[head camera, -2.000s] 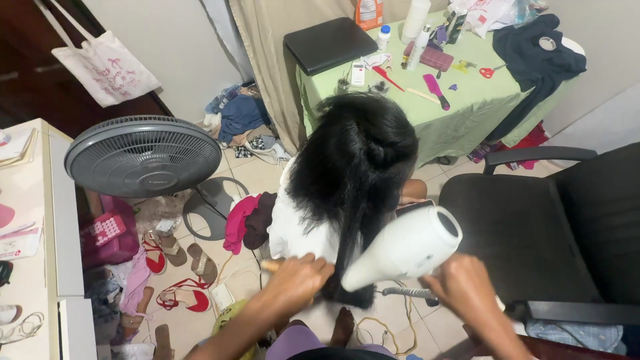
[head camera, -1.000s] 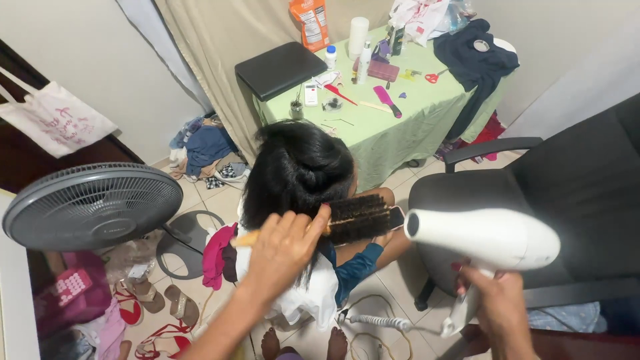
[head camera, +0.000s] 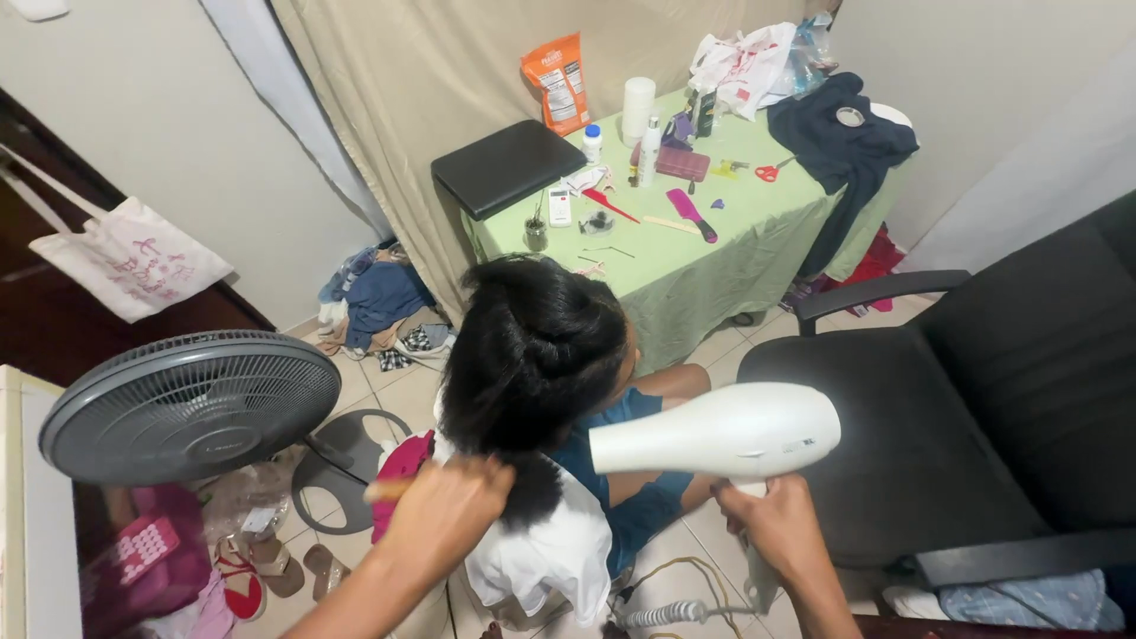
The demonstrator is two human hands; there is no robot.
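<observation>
A person with long black hair (head camera: 532, 355) sits low in front of me, with a white cloth (head camera: 546, 555) over the back. My left hand (head camera: 466, 497) is closed around the wooden handle of a hairbrush (head camera: 388, 490) at the lower hair; the brush's head is hidden by the hand and hair. At the right, my right hand (head camera: 765, 515) grips a white hair dryer (head camera: 714, 430) by its handle. The dryer's nozzle points left toward the hair, a short way from it. Its coiled cord (head camera: 661, 614) hangs below.
A grey fan (head camera: 191, 404) stands at the left, above sandals (head camera: 240, 581) on the tiles. Behind the person, a table with a green cloth (head camera: 692, 297) bears combs, bottles and a black case (head camera: 508, 167). A black office chair (head camera: 879, 435) is close on the right.
The brush's bristles, in full view beside the head a second ago, are now out of sight at the lower hair. My left hand has moved down with it. The dryer remains in my right hand.
</observation>
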